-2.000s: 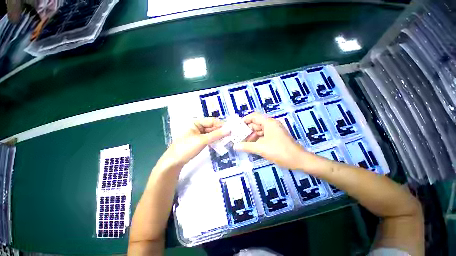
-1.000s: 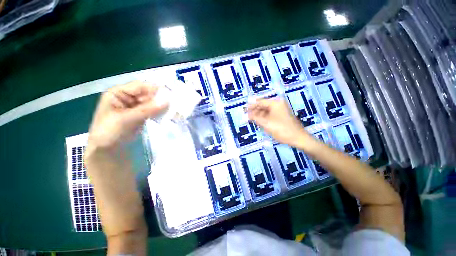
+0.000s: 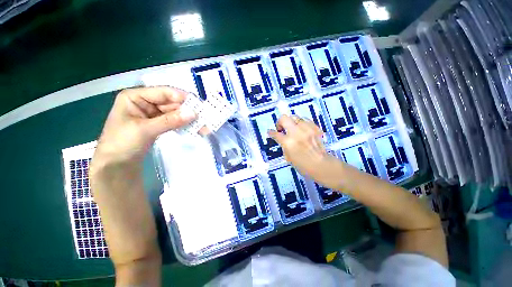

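Observation:
My left hand (image 3: pixel 147 120) holds a small whitish sticker sheet (image 3: pixel 216 114) with faint dots between thumb and fingers, above the left part of the clear tray. A clear film (image 3: pixel 237 137) hangs by the sheet over a module. My right hand (image 3: pixel 300 143) is over the middle row, its fingertips on or just above a display module (image 3: pixel 266 134). Whether a small piece is at the fingertips cannot be seen. The blister tray (image 3: pixel 415 143) holds rows of display modules with white-blue faces and black bars. A plain white area (image 3: pixel 196 202) covers its left end.
Spare sticker sheets (image 3: pixel 84 196) with small dark rectangles lie on the green bench (image 3: pixel 33 185) at left, partly behind my left forearm. Stacked trays (image 3: pixel 443 106) lean at the right. A pale strip (image 3: pixel 67 105) runs behind the tray. Clear plastic shows at the top left corner.
My hands were together at the sheet and have parted. The left moved left with the sheet; the right moved over the middle row, its fingertips now slightly lower and further left than one second ago.

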